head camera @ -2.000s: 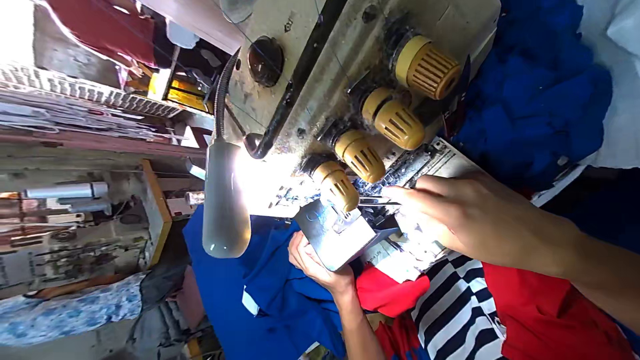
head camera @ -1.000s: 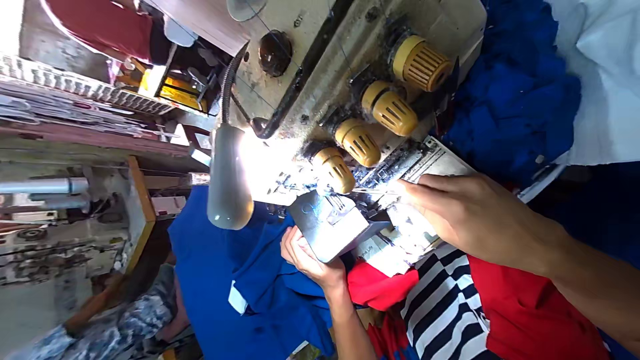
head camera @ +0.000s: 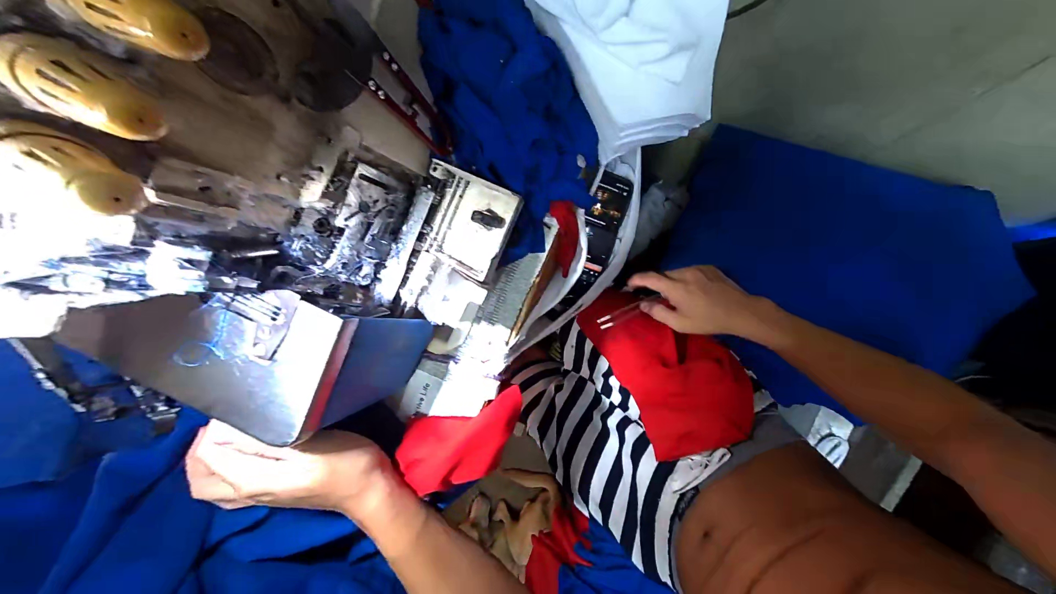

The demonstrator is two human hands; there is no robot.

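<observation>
Tweezers [head camera: 623,314] with two bright tips are held in my right hand [head camera: 701,301], over a red cloth [head camera: 697,388] on my lap. My left hand [head camera: 280,470] is curled at the lower edge of an overlock sewing machine's open metal cover [head camera: 239,363], beside blue fabric [head camera: 148,511]; whether it grips either cannot be told. Fine blue thread and several needle-like pins lie on the cover. Above it are the exposed loopers and needle area [head camera: 355,231], partly lost in glare, and the light-coloured cloth plate [head camera: 474,219]. Yellow tension knobs [head camera: 91,87] stand at upper left.
Red-handled thread snips [head camera: 408,103] lie near a blue cloth heap [head camera: 511,107] and white fabric [head camera: 652,66]. A phone [head camera: 606,219] with a lit screen sits in a white holder beside the machine. Blue material [head camera: 841,256] is spread at right. Striped cloth [head camera: 610,470] covers part of my lap.
My right hand has moved away from the machine's needle area to over the red cloth, with the tweezers. My left hand stays by the cover. The view has swung toward my lap.
</observation>
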